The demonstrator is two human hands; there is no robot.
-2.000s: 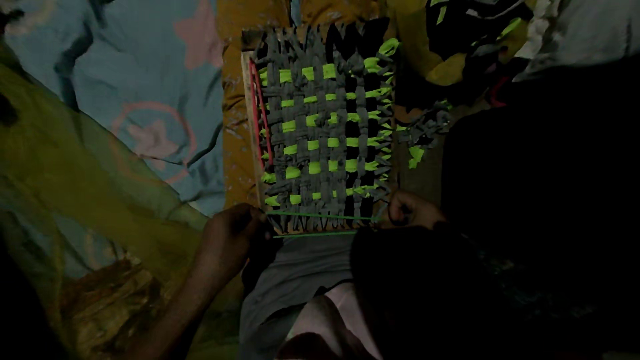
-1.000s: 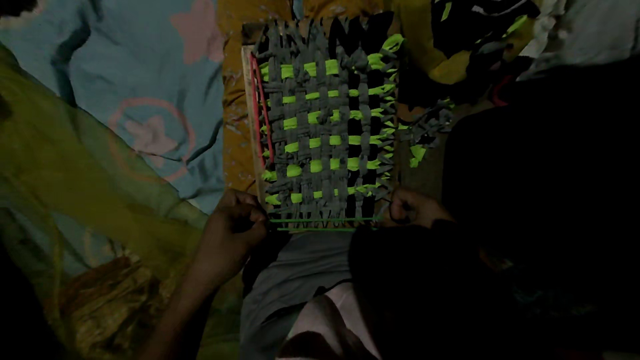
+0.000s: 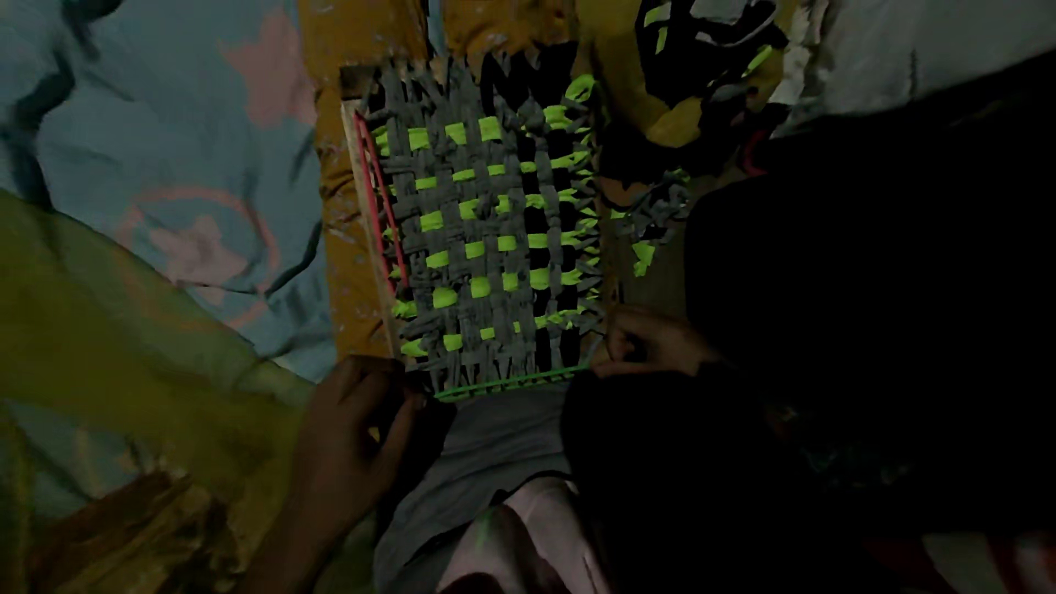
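A wooden frame loom [image 3: 353, 157] holds a weave of grey, black and neon-yellow fabric strips [image 3: 478, 239]. A red elastic band [image 3: 382, 202] lies stretched down its left side. Across the bottom edge runs a green elastic band [image 3: 511, 383]. My left hand [image 3: 363, 412] is at the lower left corner, its fingers pinching the band's left end, though the fingertips are dim. At the lower right corner my right hand [image 3: 652, 340] has its fingers closed at the other end of the green band, partly in shadow.
Loose fabric strips [image 3: 660, 206] lie right of the loom, with more on a yellow and black cloth [image 3: 676, 124] above. A blue patterned sheet [image 3: 181, 124] and sheer yellow fabric [image 3: 124, 330] spread on the left. Grey clothing [image 3: 487, 437] is just below the loom.
The green band was spread into two separate lines two seconds ago; its strands now lie close together along the bottom edge. My left hand has moved slightly down.
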